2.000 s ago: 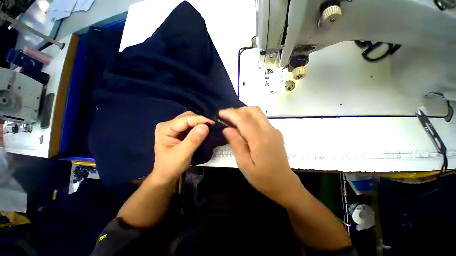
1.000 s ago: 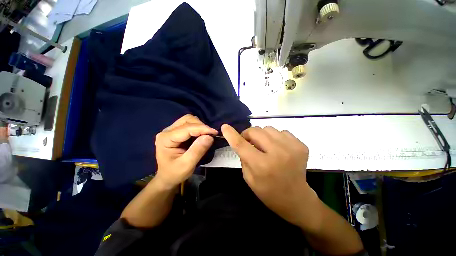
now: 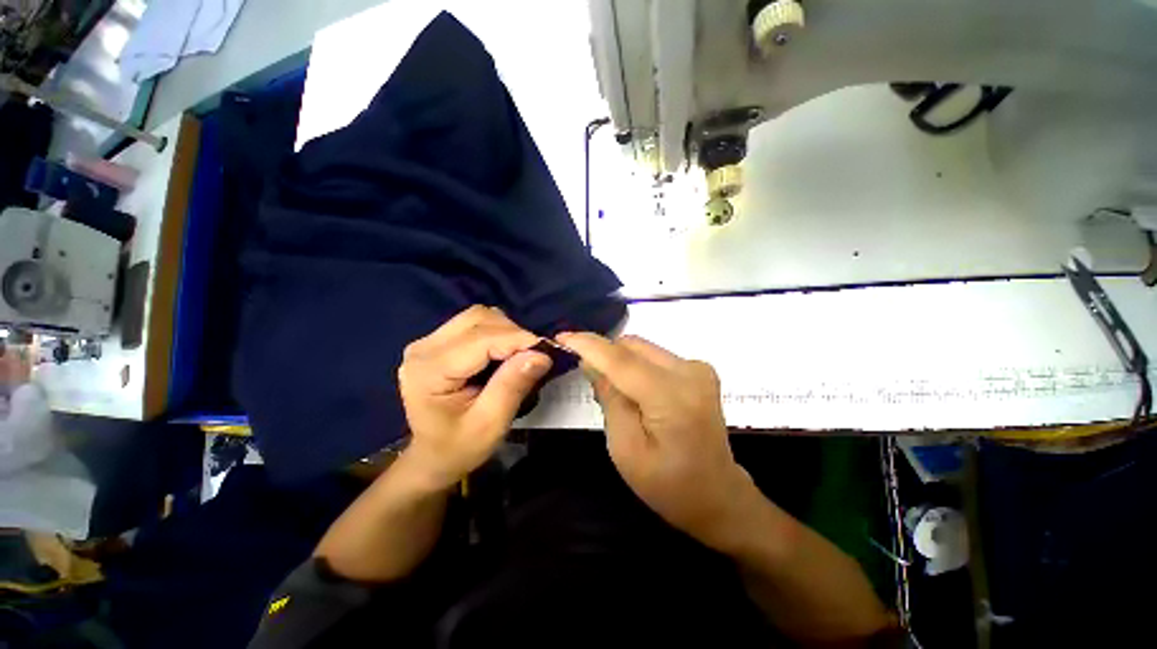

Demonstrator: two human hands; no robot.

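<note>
A navy garment piece (image 3: pixel 381 241) lies heaped and creased on the white table, left of the sewing machine's needle area. My left hand (image 3: pixel 467 387) pinches the garment's near edge between thumb and forefinger. My right hand (image 3: pixel 662 425) meets it there, with its fingertips on the same small folded bit of dark edge. A thin light line shows at the fold between the fingertips. The right thumb is mostly hidden under the hand. Both hands are bare, at the table's front edge.
The white machine head (image 3: pixel 888 44) stands at the upper right, its presser foot area (image 3: pixel 666 190) brightly lit. Black-handled scissors (image 3: pixel 952 108) lie behind the bed. Thread snips (image 3: pixel 1106 311) lie at the right. A blue-lined tray (image 3: pixel 190 279) and another machine (image 3: pixel 57 279) are at the left.
My right hand has shifted left, closer against the left fingertips, after moving out to the right. The left hand keeps its pinch. The view has shifted slightly; the garment lies much as before.
</note>
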